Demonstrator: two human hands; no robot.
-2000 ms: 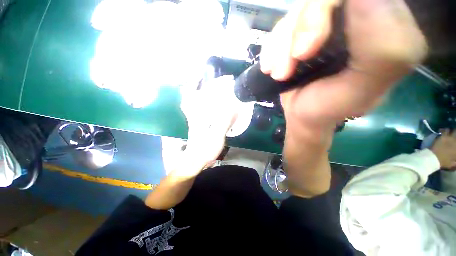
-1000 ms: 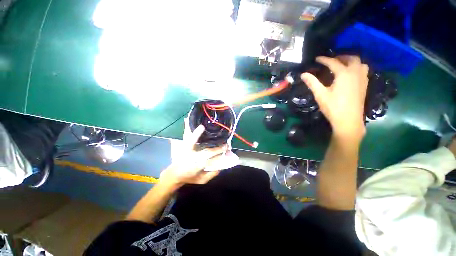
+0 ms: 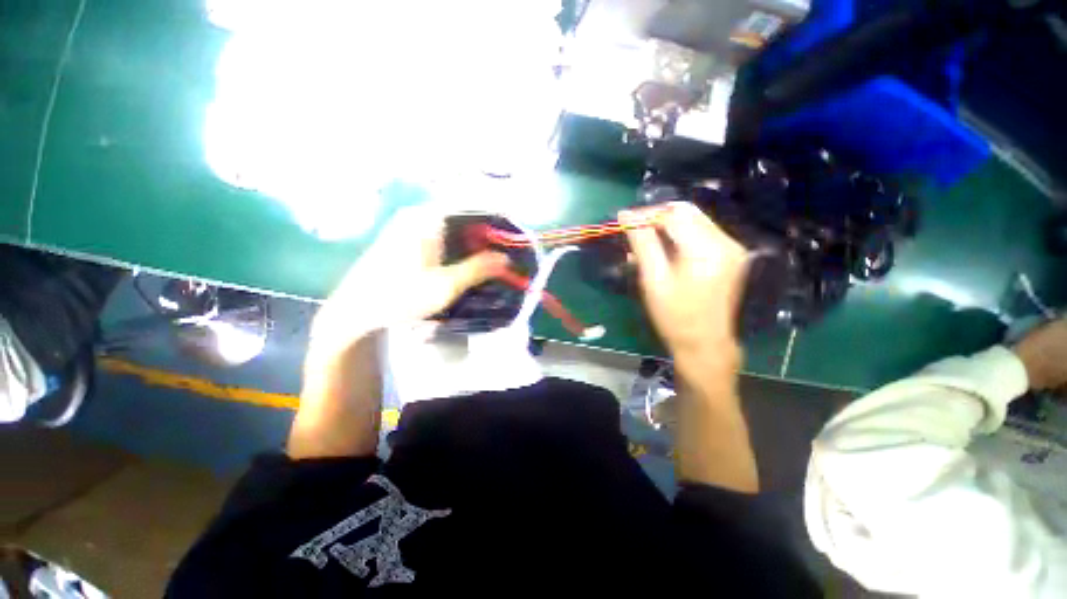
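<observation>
A white housing with a black round insert in its opening is held at the bench's front edge. My left hand is on its left side, with fingers at the opening. My right hand pinches the end of the red and orange lead wires, which run taut to the right out of the housing. A white cable and a short red wire with a pale connector plug hang out at the housing's right side. The hands are slightly blurred.
Overexposed white housings are heaped at the left. Loose black round parts are piled right of centre. Behind are a screw feeder and a blue parts bin. A person's pale sleeve is at the right.
My right hand has moved left from the black pile and now grips the wire ends. My left hand has shifted up with fingers over the opening. The electric screwdriver seen earlier is out of my right hand.
</observation>
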